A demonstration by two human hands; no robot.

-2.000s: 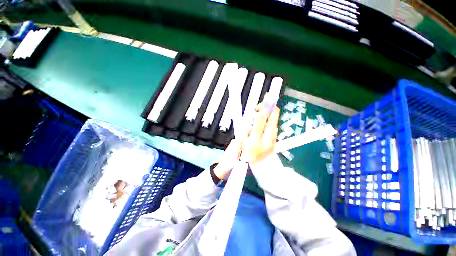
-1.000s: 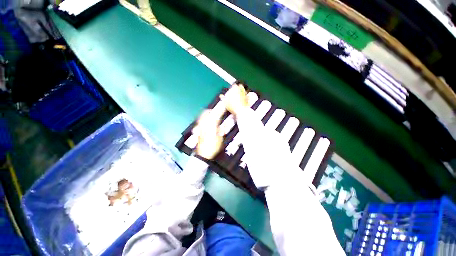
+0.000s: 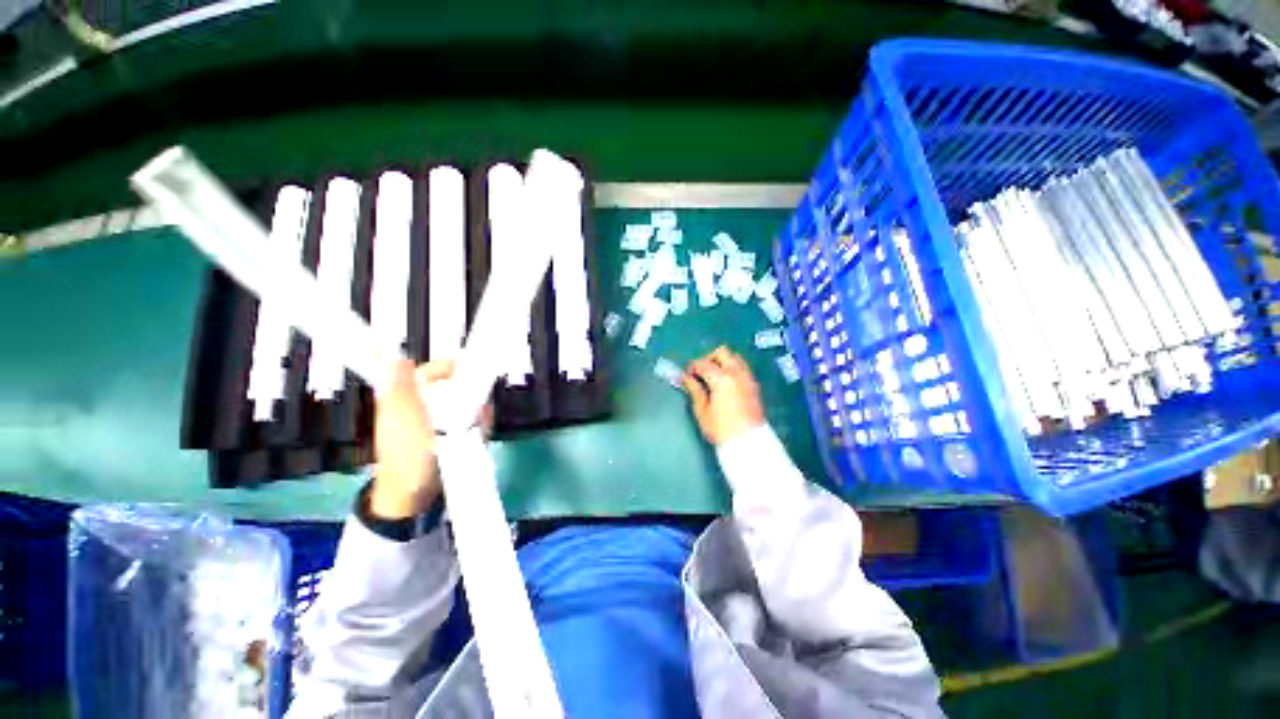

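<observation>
My left hand (image 3: pixel 407 438), with a black wristband, is closed around long white strips in front of the tray. One strip (image 3: pixel 267 270) slants to the upper left, one (image 3: pixel 512 281) to the upper right over the tray, and one length (image 3: pixel 494 583) runs down over my lap. Whether these are joined is hidden at the hand. My right hand (image 3: pixel 727 399) is low over the bench, its fingertips pinched at the end of a small white piece (image 3: pixel 668 371). Several more small white pieces (image 3: pixel 677 270) lie scattered behind it. The black tray (image 3: pixel 225 368) holds several white bars side by side.
A blue perforated crate (image 3: pixel 898 295) with a bundle of white bars (image 3: pixel 1109 288) stands on the green bench (image 3: pixel 84 337) at right. A lined bin (image 3: pixel 105 597) with white pieces is low at left. A dark green surface (image 3: pixel 702 106) runs behind the bench.
The view has swung right. My hands, close together over the tray's left end a second ago, are apart. My left hand now holds the strips; my right has moved to the small pieces.
</observation>
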